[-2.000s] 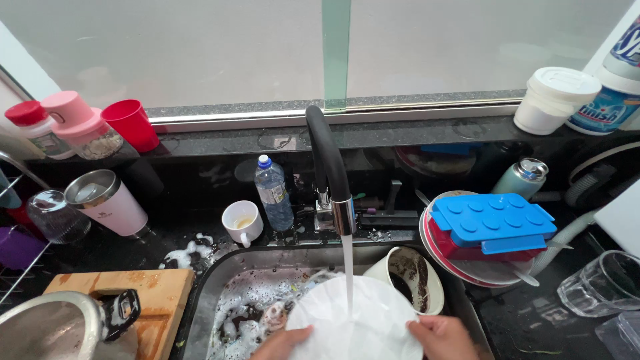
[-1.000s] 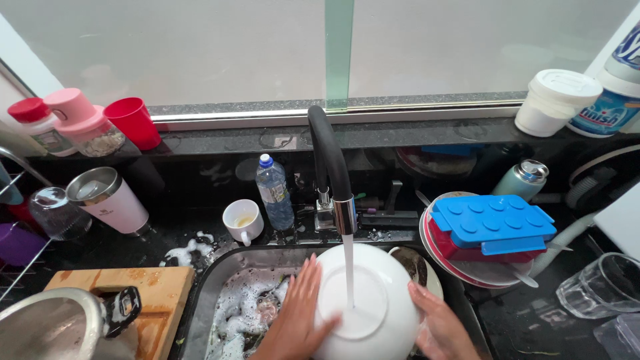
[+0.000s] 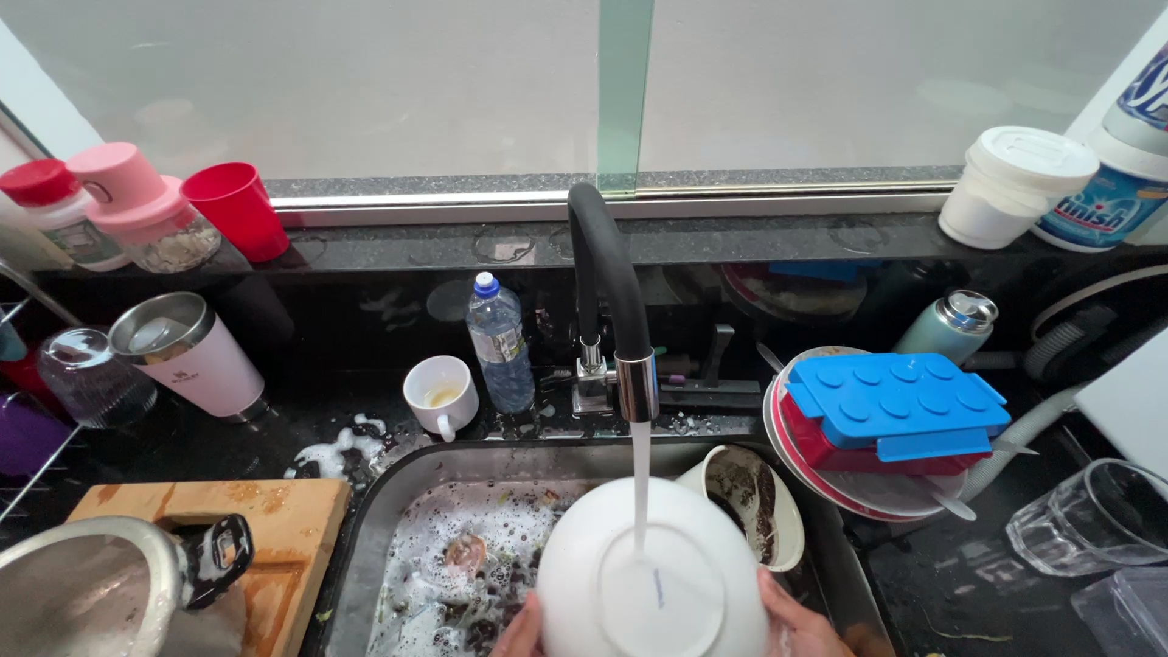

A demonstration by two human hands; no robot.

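A white bowl (image 3: 657,584) is held bottom up between my two hands over the sink (image 3: 365,547), and water from the black gooseneck faucet (image 3: 613,274) runs onto its base. My left hand (image 3: 520,630) grips the bowl's left edge, low in the view; my right hand (image 3: 798,620) grips its right edge. Behind the bowl, a white container (image 3: 787,520) with dark residue inside leans in the sink's right part. Foamy water with bits of food fills the left part. A white mug (image 3: 441,397) and a plastic bottle (image 3: 501,347) stand behind the sink.
At left are a wooden cutting board (image 3: 292,520), a metal pot (image 3: 137,584) and a pink tumbler (image 3: 196,360). Stacked plates (image 3: 785,438) hold a red container with a blue lid (image 3: 899,401) at right, near a clear glass (image 3: 1086,520). Cups and jars line the window ledge.
The bowl's base has come to face up under the water. My left hand, spread on the base one second ago, has moved down to the bowl's left edge.
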